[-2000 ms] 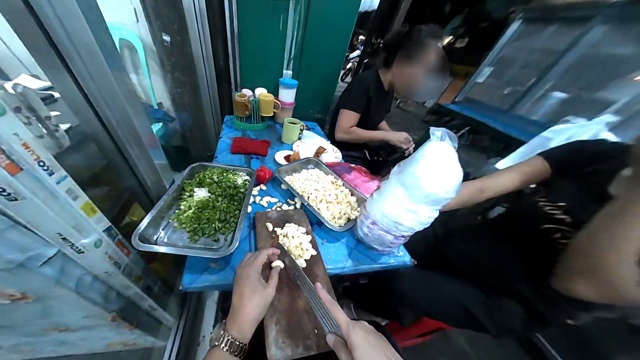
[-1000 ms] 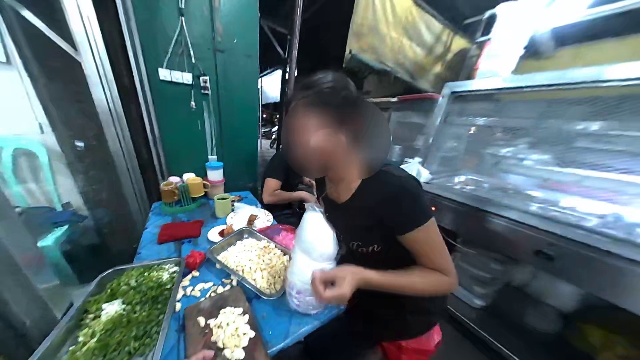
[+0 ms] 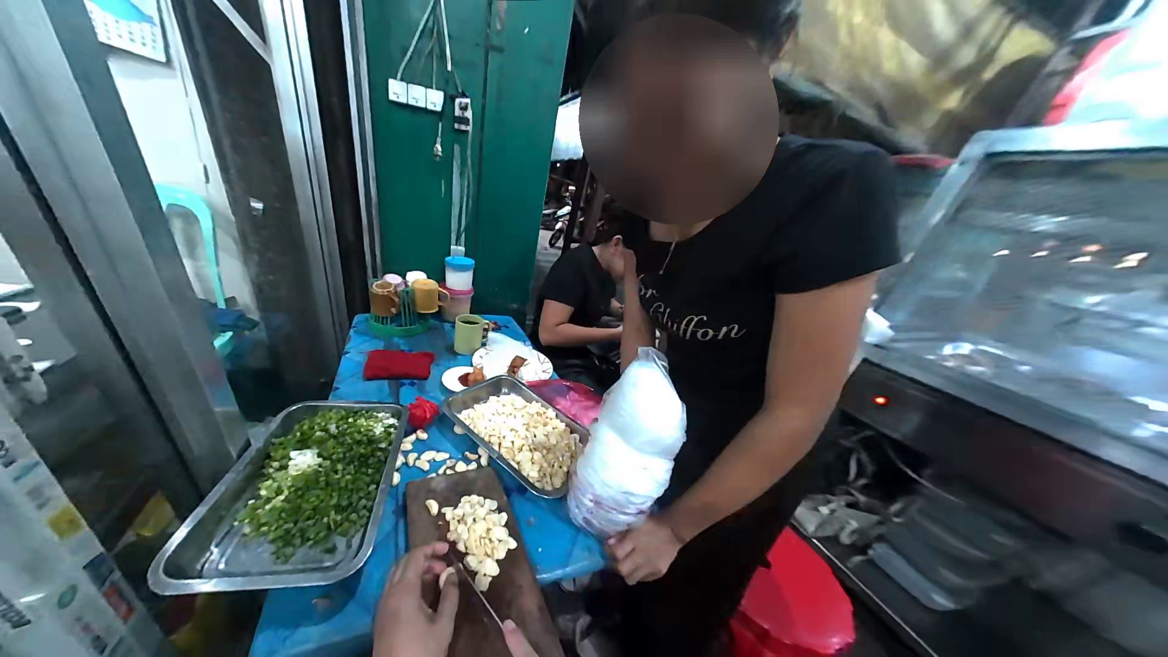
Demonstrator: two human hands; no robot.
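My left hand (image 3: 418, 598) pinches a garlic clove (image 3: 447, 577) at the left edge of the dark wooden cutting board (image 3: 529, 602). Only the fingertips of my right hand (image 3: 516, 639) show at the bottom, on the knife (image 3: 479, 593), whose blade reaches the clove; its handle is out of view. Cut garlic (image 3: 479, 534) lies heaped on the board beyond the blade. Loose garlic cloves (image 3: 443, 463) are scattered behind the board. A metal tray (image 3: 169, 570) of chopped green onions (image 3: 315, 484) stands left, and a smaller metal tray (image 3: 550, 493) of chopped garlic (image 3: 520, 433) stands behind right.
A co-worker (image 3: 721, 365) stands at the right, a hand beside the white plastic bags (image 3: 630, 447) at the table's edge. Another person (image 3: 575, 306) sits behind. Mugs (image 3: 425, 296), plates (image 3: 529, 365) and a red cloth (image 3: 399, 364) are at the back. A red stool (image 3: 794, 607) stands at lower right.
The nearer co-worker now stands more upright by the table, with a hand lowered beside the bags. The view has swung noticeably since two seconds ago.
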